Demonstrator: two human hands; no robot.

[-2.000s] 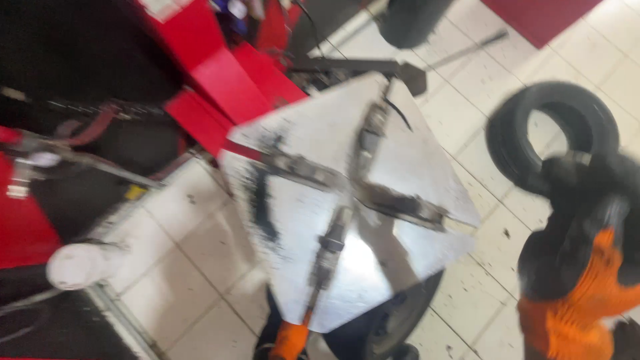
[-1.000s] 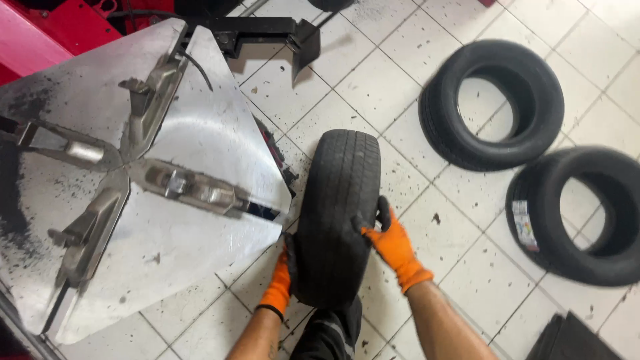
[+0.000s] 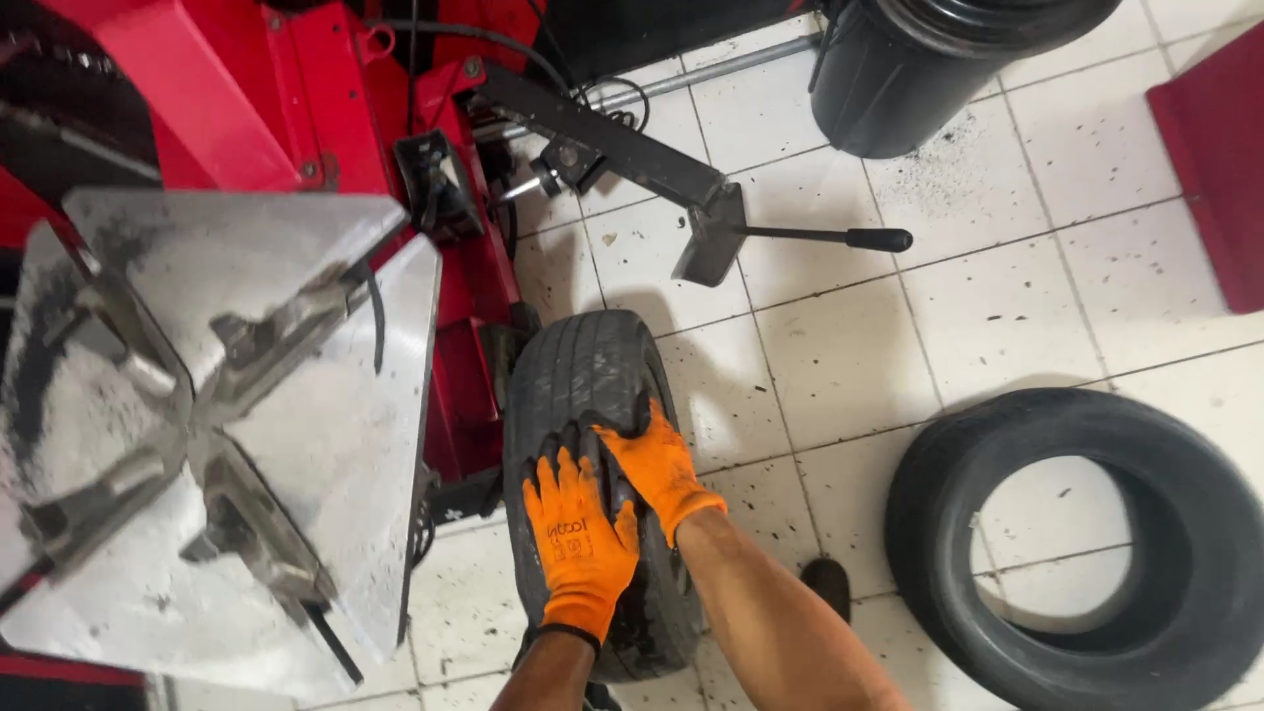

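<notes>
An upright car tire (image 3: 583, 365) stands on its tread on the tiled floor, close against the side of a red tire changer (image 3: 464, 365). My left hand (image 3: 581, 523), in an orange work glove with dark fingertips, lies flat on the tread with its fingers spread. My right hand (image 3: 657, 459), gloved alike, rests on the tread's right shoulder, its thumb side near the left fingertips. Neither hand closes round the tire. Left of them is the changer's metal turntable (image 3: 326, 434) with its clamp jaws. The tire's underside is hidden.
Another tire (image 3: 928, 523) lies flat on the floor at the right. A bead breaker arm (image 3: 612, 138) with a black-gripped handle (image 3: 879, 240) reaches out ahead. Beyond it stands a black bin (image 3: 889, 89), and a red panel (image 3: 1215, 178) is at the right edge.
The tire now stands beside the red machine, nearer than a second ago. Both hands have moved from its two sides onto its tread. The view has shifted.
</notes>
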